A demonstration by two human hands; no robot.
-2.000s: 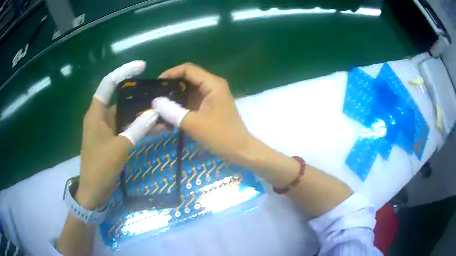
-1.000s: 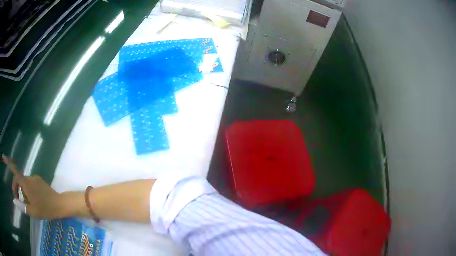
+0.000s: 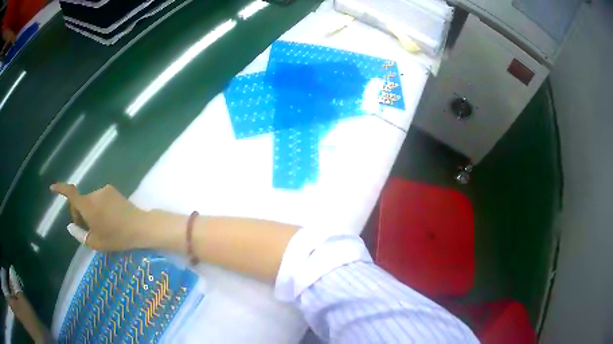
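Note:
A blue carrier sheet (image 3: pixel 128 295) with rows of orange flex strips and white rings lies at the lower left, cut off by the bottom edge. My right hand (image 3: pixel 104 218) is above the green belt near the sheet's top edge, with the index finger stretched out, a white cot on the thumb and nothing seen in it. My left hand (image 3: pixel 15 285) shows at the lower left edge, partly cut off, with white cots on its fingertips; whether it holds anything cannot be told. No phone frame is seen in either hand.
Crossed blue sheets (image 3: pixel 316 94) lie on the white foam (image 3: pixel 242 175). The glossy green belt (image 3: pixel 80 141) runs along the left, with black trays (image 3: pixel 111 20) beyond. A red stool (image 3: pixel 427 235) and a pale cabinet (image 3: pixel 470 87) stand at right.
The view has swung right. The black phone frame, earlier held in both hands over the sheet, is out of sight. My hands have parted, and my right hand now reaches over the belt.

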